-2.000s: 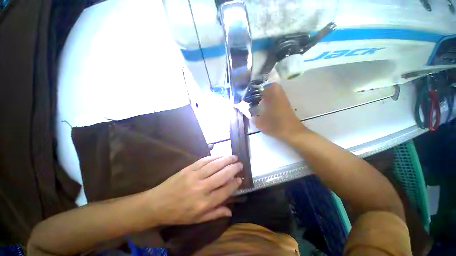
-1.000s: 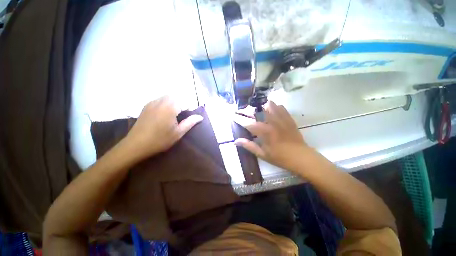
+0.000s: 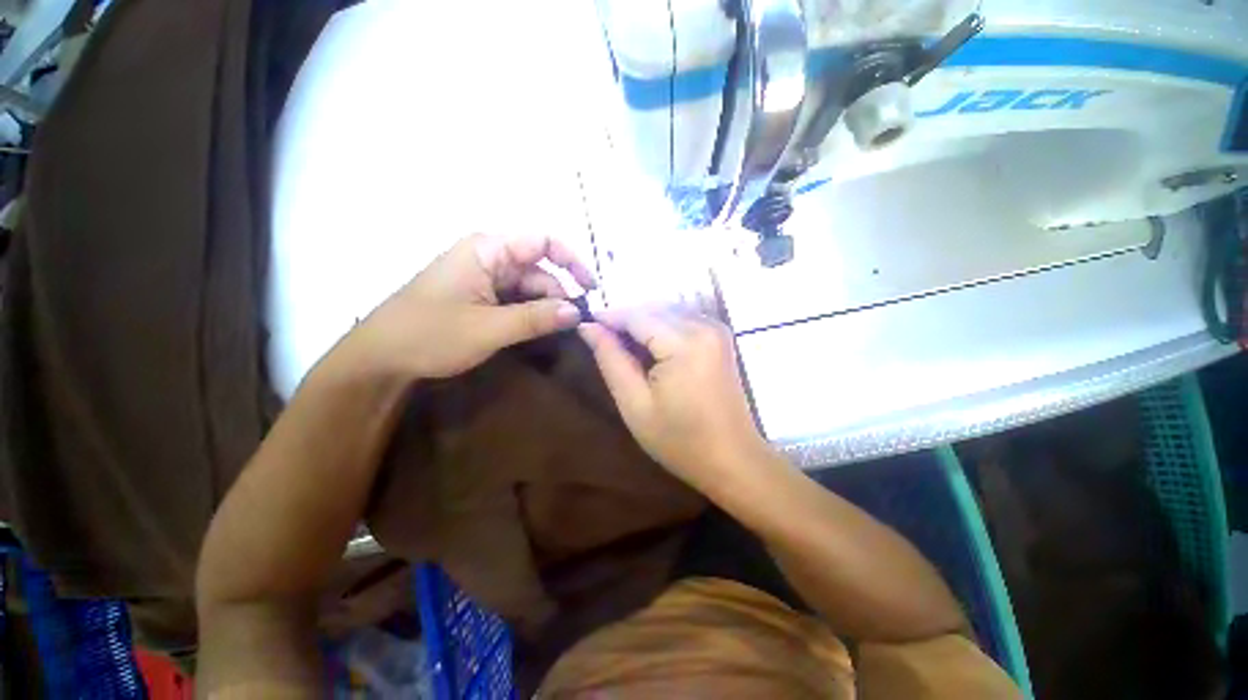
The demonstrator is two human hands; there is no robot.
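A brown cloth piece [image 3: 548,438] hangs from my fingers over the table's front edge towards my lap. My left hand [image 3: 472,308] pinches its top edge between thumb and fingers. My right hand [image 3: 678,390] pinches the same edge just beside it, the fingertips nearly touching. A small dark fold shows between the fingertips. The hands are left of and in front of the presser foot area of the white sewing machine [image 3: 1013,178], apart from it. Lamp glare hides the needle. I cannot see the narrow strip clearly.
A large brown garment panel [image 3: 123,301] lies heaped over the table's left side. A blue basket [image 3: 465,636] with mixed scraps is below left. A green basket [image 3: 1188,451] holding brown cloth is below right. Part of the thread snips shows at the right table end.
My right hand has moved left from the presser foot to meet my left hand at the cloth's edge. The strip near the foot no longer shows. The view has shifted.
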